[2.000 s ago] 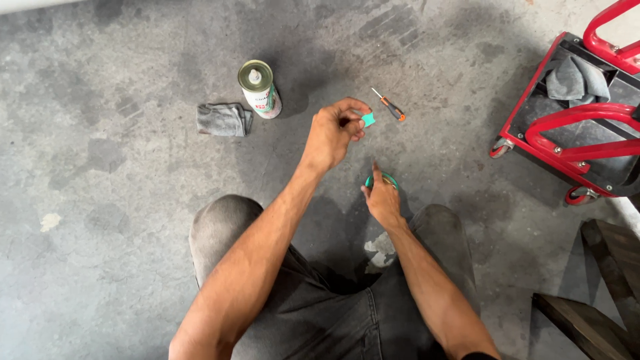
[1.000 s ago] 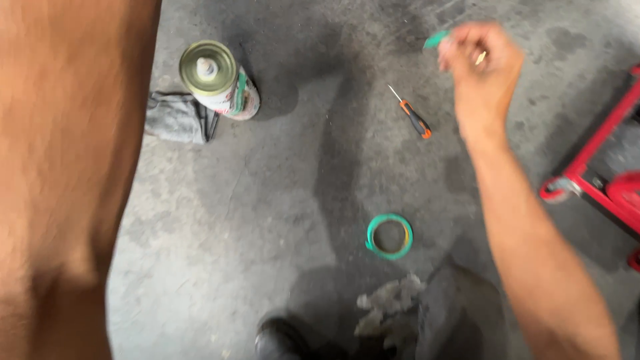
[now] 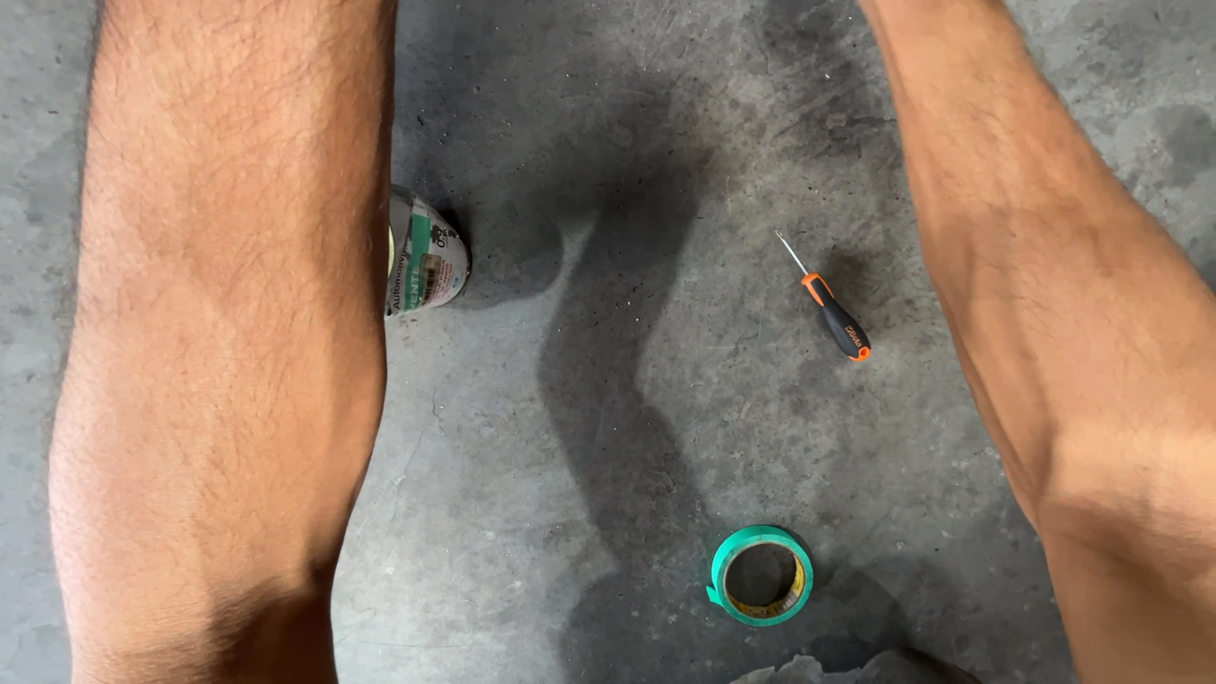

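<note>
Both of my forearms reach up past the top edge of the head view, so neither my left hand nor my right hand shows, and what they hold is hidden. A roll of green masking tape (image 3: 762, 576) lies flat on the concrete floor at the lower right of centre, with a short loose end at its left side. Above it a small screwdriver (image 3: 836, 316) with a black and orange handle lies with its thin shaft pointing up and left. The forearm on the left partly covers a metal can (image 3: 432, 252) with a printed label.
The stained grey concrete floor (image 3: 494, 456) spreads beneath everything, with dark shadows of the arms across its middle. A grey edge of something (image 3: 855, 670), possibly cloth, shows at the bottom right.
Two seconds ago one hand held a green piece of tape and the other was at the tape roll; the roll now lies released on the floor. Both hands have moved up out of view.
</note>
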